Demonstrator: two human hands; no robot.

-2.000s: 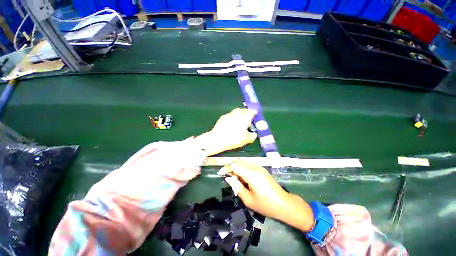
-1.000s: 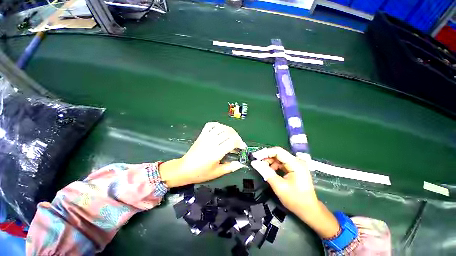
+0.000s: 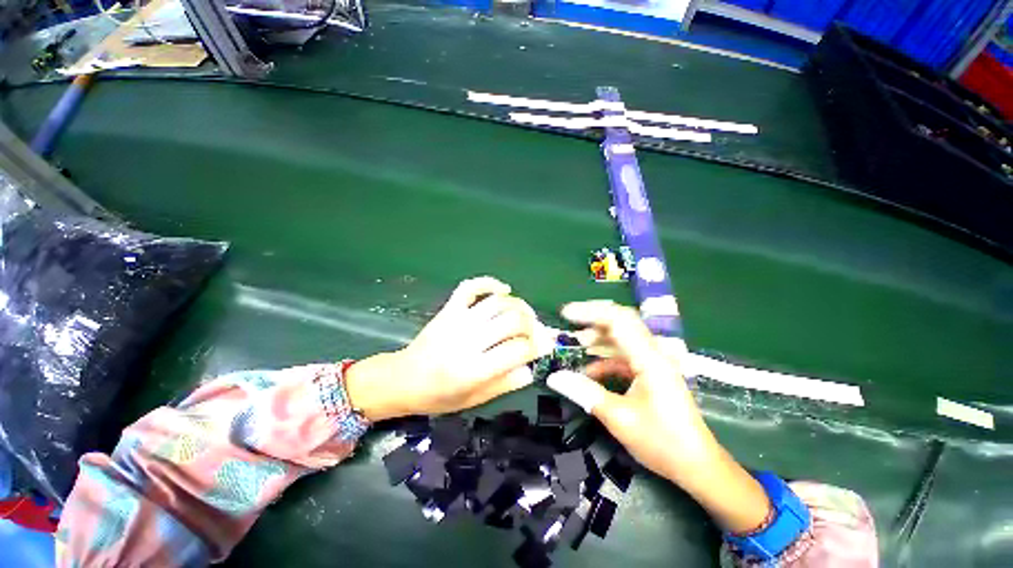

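Note:
My left hand (image 3: 472,350) grips a small green circuit board (image 3: 569,357) between thumb and fingers, above the near ledge. My right hand (image 3: 628,377) is at the board's right side, thumb and fingers around its edge; pale covers show on the fingertips. Whether a black pad is on the board is too small to tell. A loose pile of black square pads (image 3: 505,472) lies just below my hands. Another board (image 3: 605,264) with a yellow block lies on the green belt (image 3: 367,211), against the purple-blue strip (image 3: 635,211).
A clear bag with dark contents (image 3: 83,322) is at the left. White tape strips (image 3: 772,379) lie along the belt's near edge and across the strip's far end. A black divided tray (image 3: 911,133) stands at the far right. A metal post (image 3: 222,39) rises at the back left.
Since one second ago, the board on the belt has moved right to the purple-blue strip. My hands stay around the held board; my right fingers have spread. Earlier, my left hand was at the strip.

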